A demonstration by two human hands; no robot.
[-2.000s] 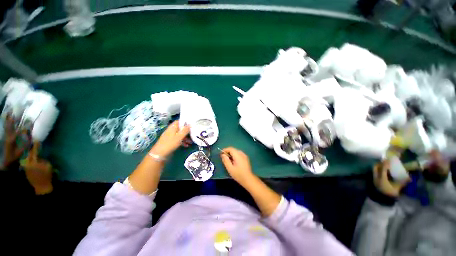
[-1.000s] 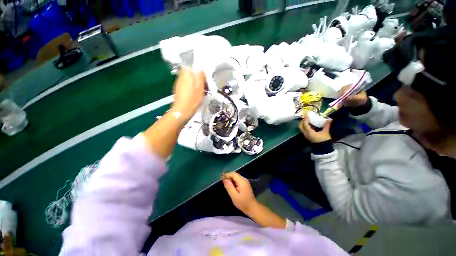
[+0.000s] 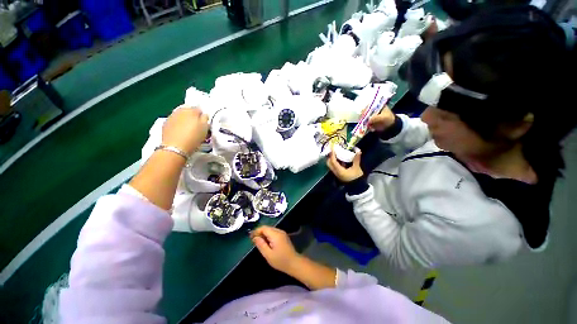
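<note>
White camera housings [image 3: 240, 88] lie in a pile on the green bench. Several camera heads with bare circuit boards [image 3: 223, 212] hang from or lie at their open ends along the near side. My left hand [image 3: 185, 130] is on the left part of the pile, back of the hand up, against white housings. Its fingertips are hidden, so its grip cannot be told. My right hand [image 3: 273, 247] is low at the bench's front edge, fingers curled, clear of the pile. A tiny dark tip shows at its fingertips, too small to name.
A neighbouring person [image 3: 436, 196] at the right holds a white cup part [image 3: 343, 152] and a white, red and blue tube [image 3: 373, 111]. A yellow bundle [image 3: 333, 126] lies by the pile. White cord [image 3: 55, 297] is at lower left. Blue bins [image 3: 104, 25] stand beyond the bench.
The view has turned right, away from the cord heap and onto the pile. The single housing and head worked on earlier went with my left hand to the pile. My right hand stays low.
</note>
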